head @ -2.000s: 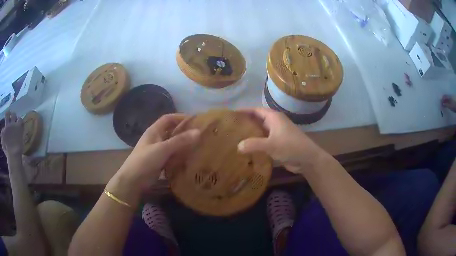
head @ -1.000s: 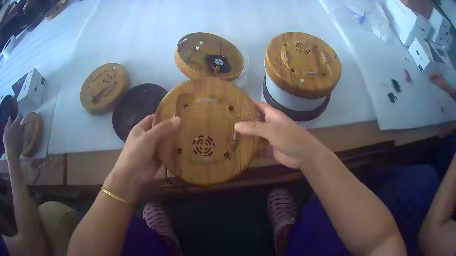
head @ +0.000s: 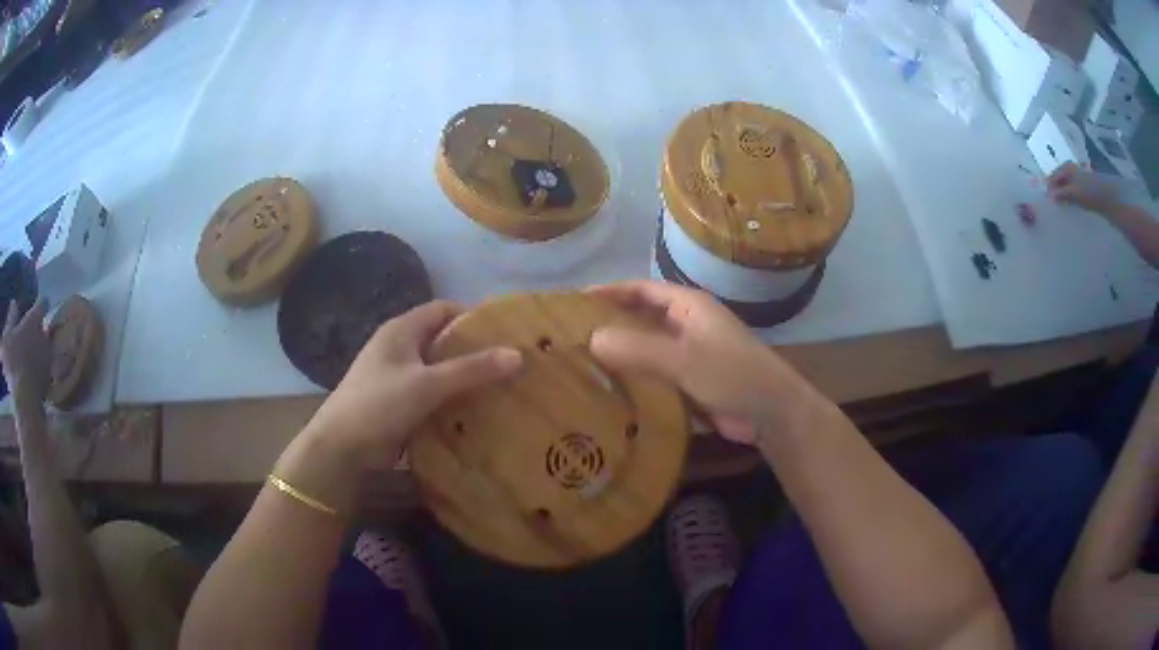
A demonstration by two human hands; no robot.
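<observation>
A round wood-grain base cover (head: 528, 444) is held over the table's near edge, its outer face with the ringed vent grille and small dark holes turned toward me. My left hand (head: 404, 387) grips its upper left rim, thumb on the face. My right hand (head: 693, 349) grips its upper right rim, thumb also on the face. The fingers behind the cover are hidden, and so is its inner side.
Behind are a dark base cover (head: 353, 305), another wood-grain cover (head: 257, 241), an open shell with a fan (head: 508, 178) on a pale round support, and a stacked drum (head: 756, 191). White cartons (head: 73, 235) stand at left. Another person's hand (head: 1080, 188) is at right.
The held cover has moved lower, toward me, and turned, so its grille sits further right. Both hands moved with it. The other person's hand at right has reached further left over the table.
</observation>
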